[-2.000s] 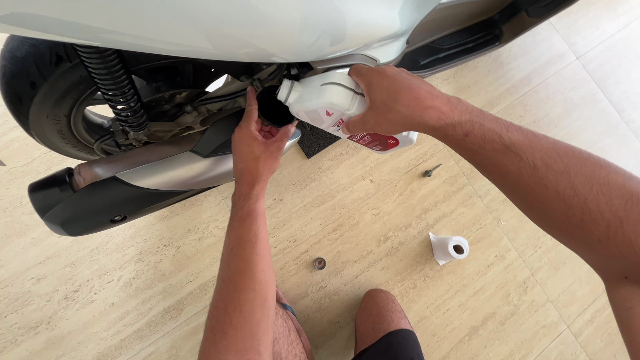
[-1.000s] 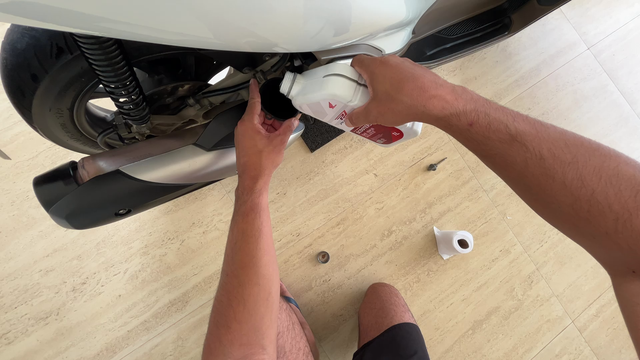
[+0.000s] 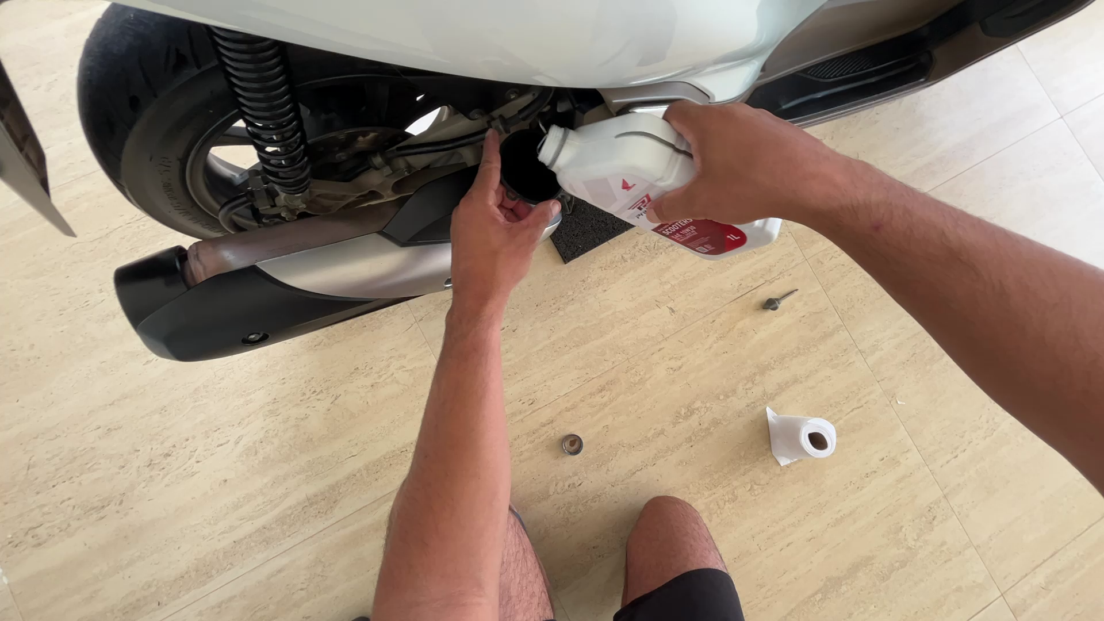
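My left hand [image 3: 500, 233] holds a black funnel [image 3: 528, 168] at the scooter's side, with fingers around its rim; the funnel's lower end is hidden. My right hand [image 3: 750, 164] grips a white plastic oil bottle [image 3: 638, 177] with a red label. The bottle is tilted, its open mouth at the funnel's right rim. Whether oil is flowing cannot be made out. Above both hands is the scooter's pale body panel [image 3: 483, 43]. On the floor lie a small round cap [image 3: 572, 444] and a dark dipstick plug [image 3: 776, 300].
The silver and black exhaust muffler [image 3: 345, 267] runs left of my left hand, below the rear shock absorber spring [image 3: 263, 112] and rear tyre [image 3: 155, 164]. A dark textured mat [image 3: 591, 231] lies under the bottle. A white paper roll [image 3: 802, 435] stands on the tiled floor.
The view has shifted somewhat. Both hands keep their hold, and the bottle stays tilted at the funnel.
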